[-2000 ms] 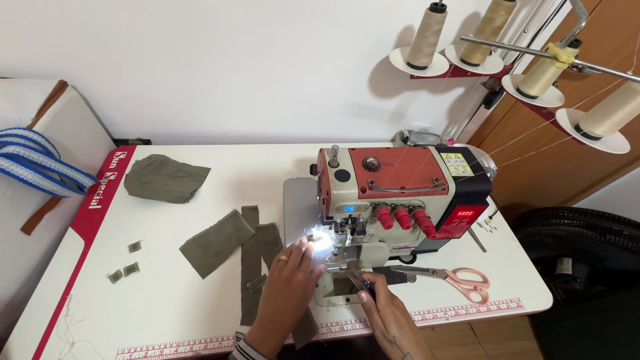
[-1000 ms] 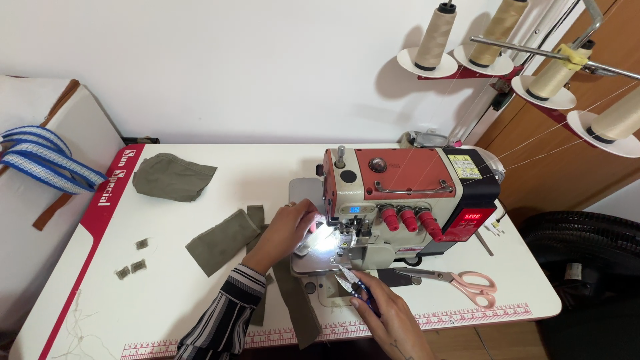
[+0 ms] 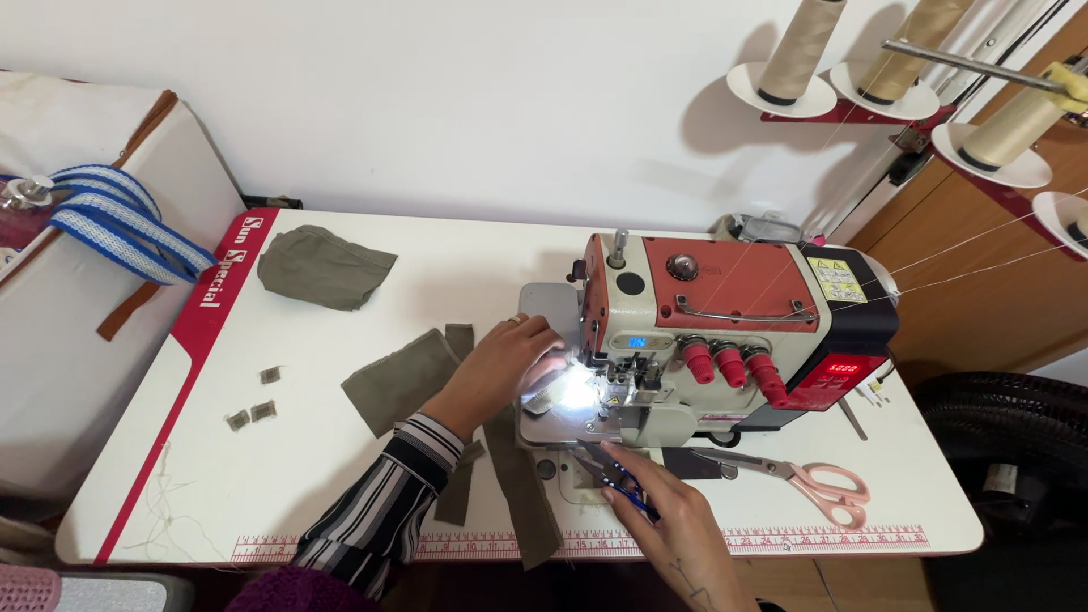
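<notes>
My left hand (image 3: 501,365) rests at the left of the needle area of an overlock sewing machine (image 3: 705,314), its fingertips on a small piece of fabric (image 3: 548,393) in the bright lamp light. How firmly they grip it is hard to tell in the glare. In my right hand (image 3: 671,518), just in front of the machine's plate, are thread snips (image 3: 625,489) with blue handles, blades pointing to the left. Olive fabric strips (image 3: 523,493) and a wider olive piece (image 3: 404,382) lie on the table left of the machine.
Scissors with pink handles (image 3: 829,493) lie right of my right hand. A folded olive piece (image 3: 323,268) and several small fabric squares (image 3: 264,410) are on the left of the table. Thread cones (image 3: 799,55) stand at upper right. A printed ruler (image 3: 816,540) runs along the front edge.
My left hand was lower, near the front of the plate, two seconds ago and has moved up and back. The snips' blades have moved slightly away from the plate since one second ago.
</notes>
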